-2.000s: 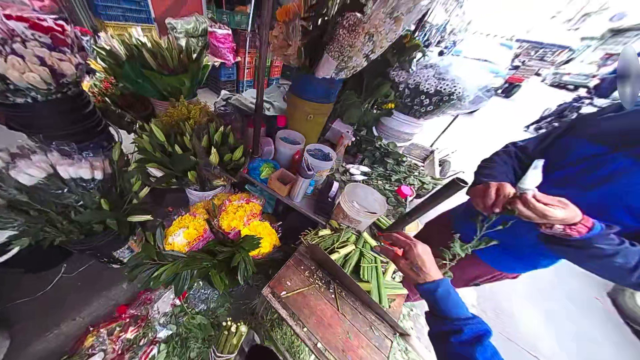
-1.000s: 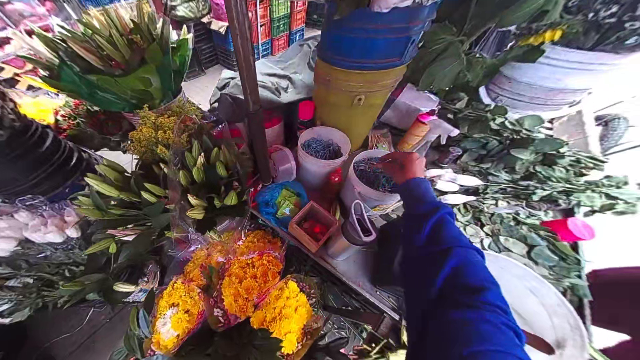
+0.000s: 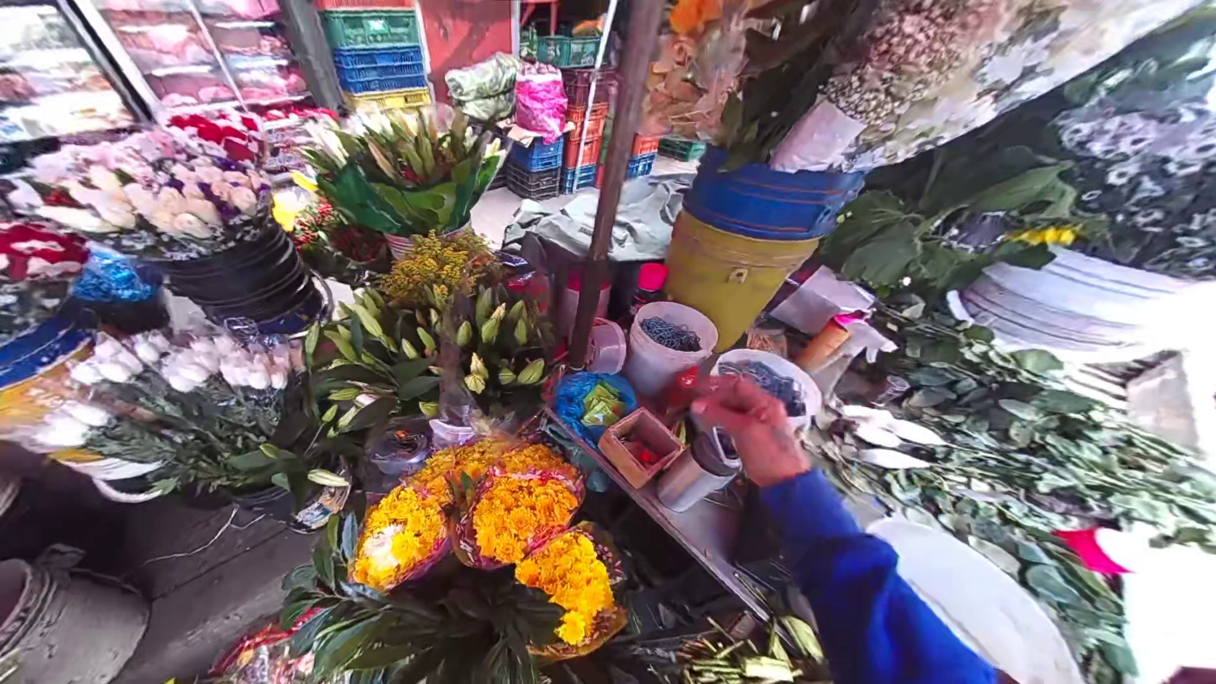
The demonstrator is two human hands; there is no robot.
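Note:
My right hand (image 3: pixel 755 427), in a blue sleeve, is raised with bent fingers over the front shelf. It overlaps the rim of a white bucket (image 3: pixel 807 380) of blue-grey bands or ties; blur hides whether the fingers hold anything. Below the hand is a grey cylindrical container (image 3: pixel 693 472). To its left are a small wooden box (image 3: pixel 622 463) with red bits inside and a blue plastic bag (image 3: pixel 565 404) with something green. A second white bucket (image 3: pixel 644 366) of similar bands stands behind. My left hand is out of view.
Wrapped yellow flower bouquets (image 3: pixel 522 513) stand low in front. A metal post (image 3: pixel 616 180) rises beside the shelf. Stacked blue and yellow buckets (image 3: pixel 727 271) hold flowers behind. Leafy stems (image 3: pixel 997 446) spread at right, near a round white container (image 3: pixel 959 589). Lily buds (image 3: pixel 494 328) stand left.
My right hand was near cut green stems, then reached to the rim of the bucket of bands; it is now a little in front of that bucket. The view has swung left.

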